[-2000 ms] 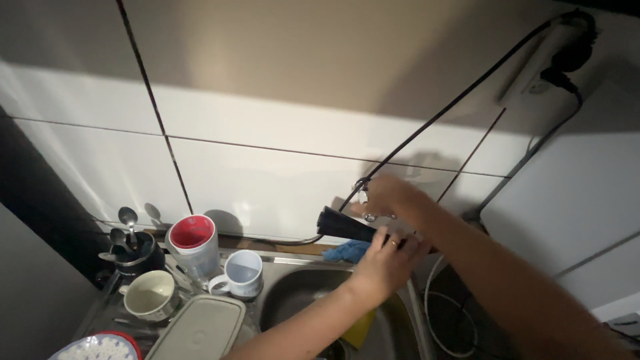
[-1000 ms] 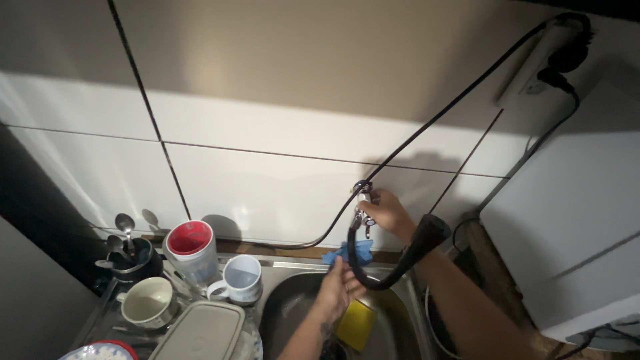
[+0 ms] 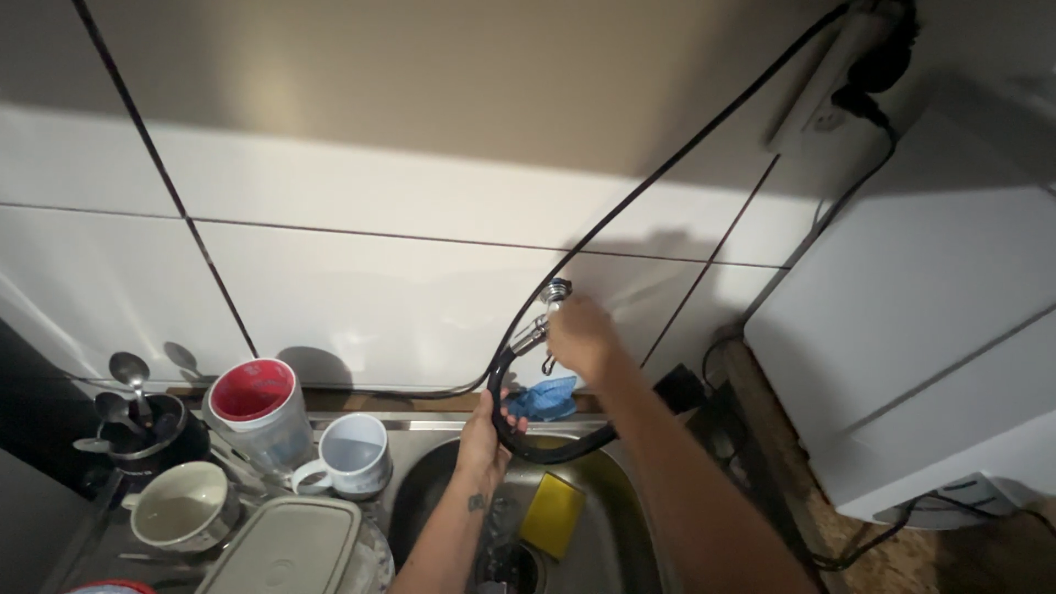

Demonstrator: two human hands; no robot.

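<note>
My right hand (image 3: 582,334) is closed around the metal wall tap (image 3: 554,293), partly hiding it. From the tap's chrome outlet (image 3: 530,334), a thick black hose (image 3: 553,454) curves down over the sink and passes behind my right forearm. Its dark wide end (image 3: 681,388) shows to the right of that forearm. My left hand (image 3: 487,437) holds the hose's left bend, just below the outlet. A crumpled blue cloth (image 3: 544,399) lies on the sink's back edge beside my left fingers.
A yellow sponge (image 3: 553,516) lies in the steel sink (image 3: 610,495). Mugs (image 3: 355,454), a red-lined cup (image 3: 256,396), a lidded container (image 3: 285,549) and a spoon holder (image 3: 157,445) crowd the left. A black cable (image 3: 676,157) runs to the wall socket (image 3: 825,115).
Two seconds ago both hands were near the tap, the left on the hose's dark end. That end now hangs to the right, and my left hand is lower, on the hose bend.
</note>
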